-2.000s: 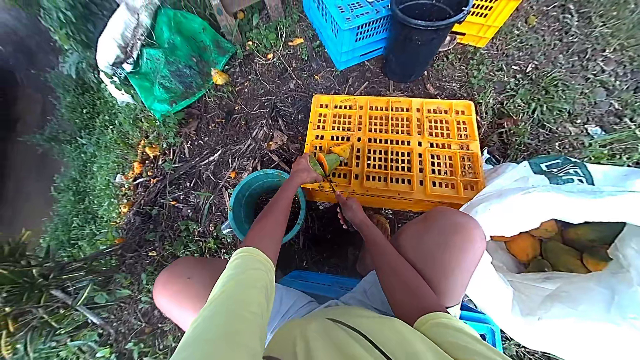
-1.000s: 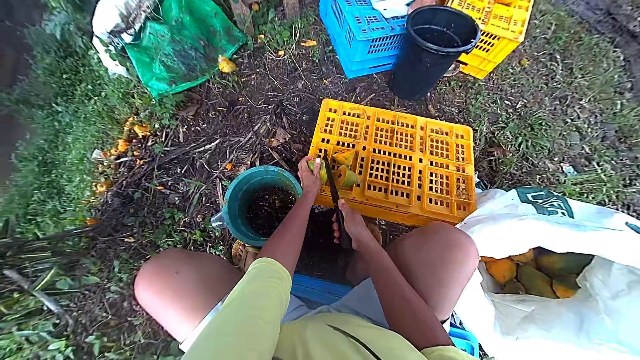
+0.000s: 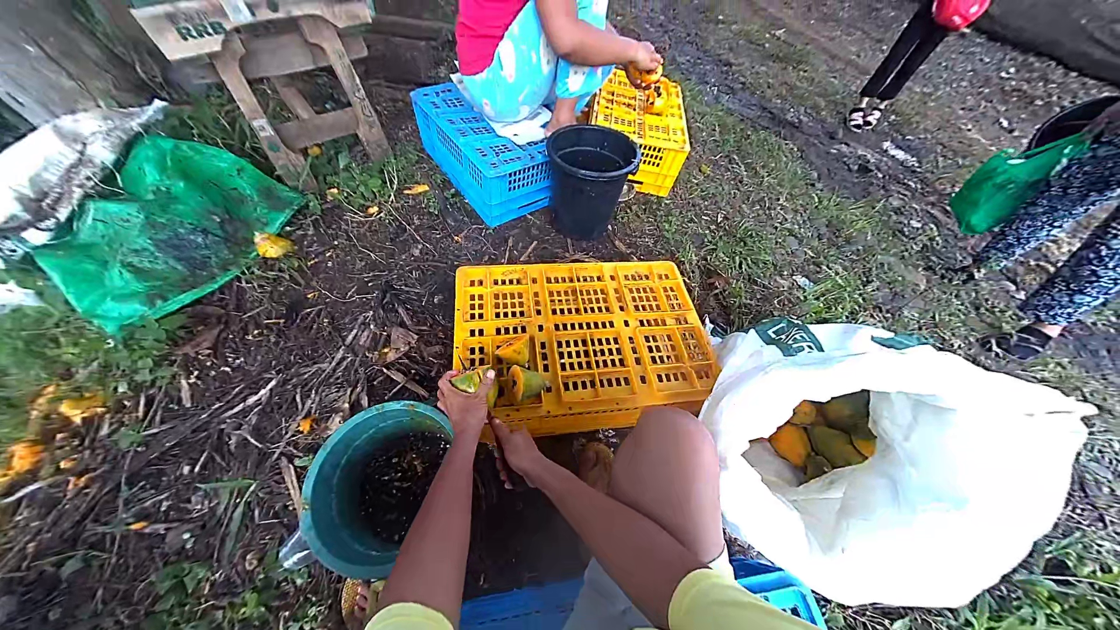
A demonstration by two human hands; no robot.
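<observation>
My left hand [image 3: 464, 402] holds a green-skinned piece of papaya [image 3: 473, 382] over the near left corner of an upturned yellow plastic crate [image 3: 588, 332]. Just right of it, my right hand [image 3: 518, 452] is closed on a knife, whose blade is mostly hidden now. Two cut papaya pieces, one orange wedge [image 3: 514, 350] and one with its cut face showing [image 3: 527, 383], lie on the crate beside the left hand. Below and left of that hand stands a teal bucket [image 3: 328, 507] with dark, seed-like matter inside.
An open white sack [image 3: 945, 472] of papaya pieces [image 3: 836, 429] is at right. Beyond the crate are a black bucket [image 3: 588, 188], blue crates [image 3: 490, 171] and another yellow crate [image 3: 661, 162], where a seated person handles fruit. A green sack [image 3: 166, 236] lies far left; others stand at right.
The view has tilted up, bringing the people and a wooden stand into sight. The dark knife blade, plain at my hands one second ago, is now mostly out of sight.
</observation>
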